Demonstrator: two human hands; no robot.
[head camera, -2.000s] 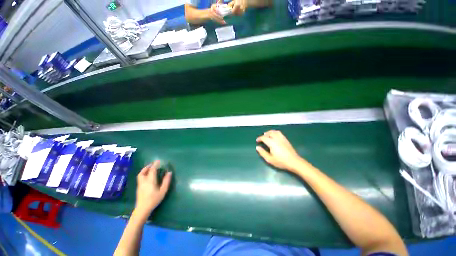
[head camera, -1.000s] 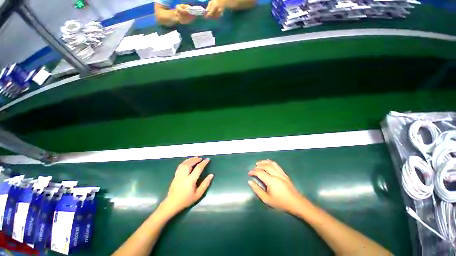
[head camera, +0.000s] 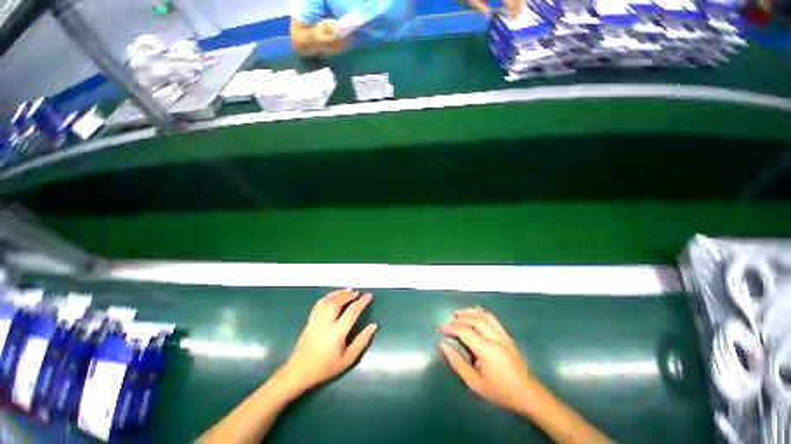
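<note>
My left hand is over the green bench, just in front of the metal edge rail. Its fingers are apart and it holds nothing. My right hand is to its right over the bench, with fingers curled and thumb apart, and nothing shows in it. The hands do not touch. Blue-and-white retail boxes stand in a leaning row at the bench's left, their white flaps up. White coiled cables lie on a grey shiny tray at the right, cut off by the picture's edge.
The green conveyor belt runs beyond the rail. Across it are white stacks, a white card, a tray with cables, and piled cartons. A person's hand holds something white. A metal post stands at upper left.
From two seconds to one second ago, my left hand moved right, from beside the boxes to near my right hand. Since then both hands have stayed nearly still while the view shifted.
</note>
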